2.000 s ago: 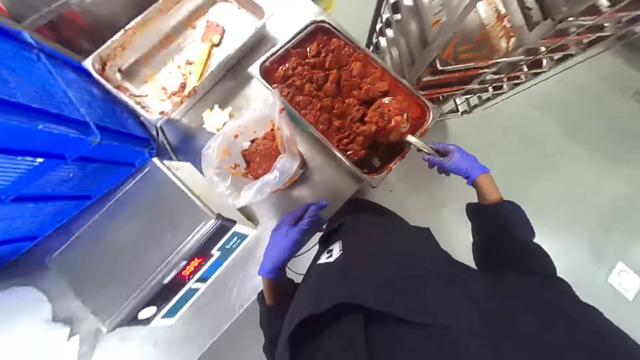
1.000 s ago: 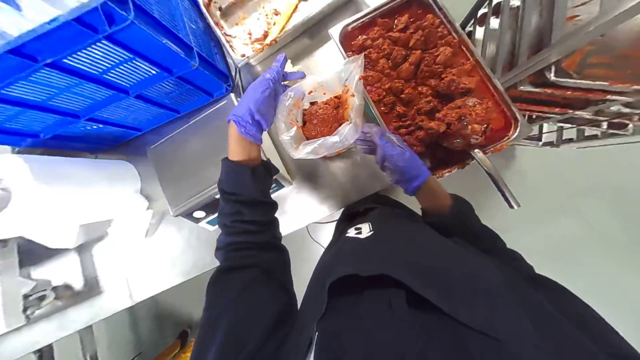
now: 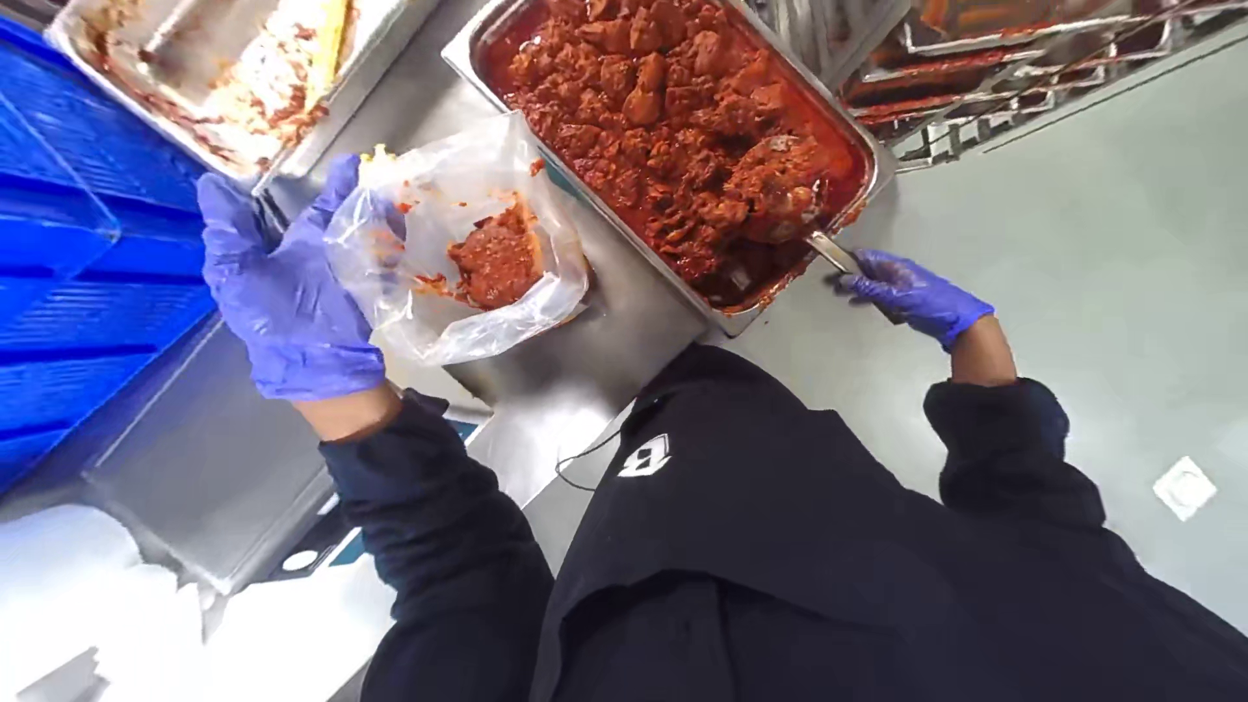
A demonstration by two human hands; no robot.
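Note:
My left hand (image 3: 288, 283), in a purple glove, is at the left side of a clear plastic bag (image 3: 458, 331); its thumb and fingers are spread, and some fingertips lie behind the film. The bag stands with its mouth up and holds red sauced food (image 3: 497, 261). My right hand (image 3: 907, 292), gloved too, is closed around the metal handle (image 3: 832, 252) of a utensil at the near right corner of a deep steel pan (image 3: 639, 226). Chunky food in red sauce (image 3: 663, 117) fills much of the pan, and the utensil's head is down in it.
A soiled steel tray (image 3: 175, 127) with a yellow-handled utensil (image 3: 330, 49) is at the upper left. Blue plastic crates (image 3: 88, 244) stand along the left edge. Below them is a scale with a steel platform (image 3: 214, 458). A metal rack with trays (image 3: 985, 68) is at the upper right.
My right hand, beside the bag a second ago, has moved to the utensil handle and closed on it. My left hand stays by the bag's left side. The view has shifted.

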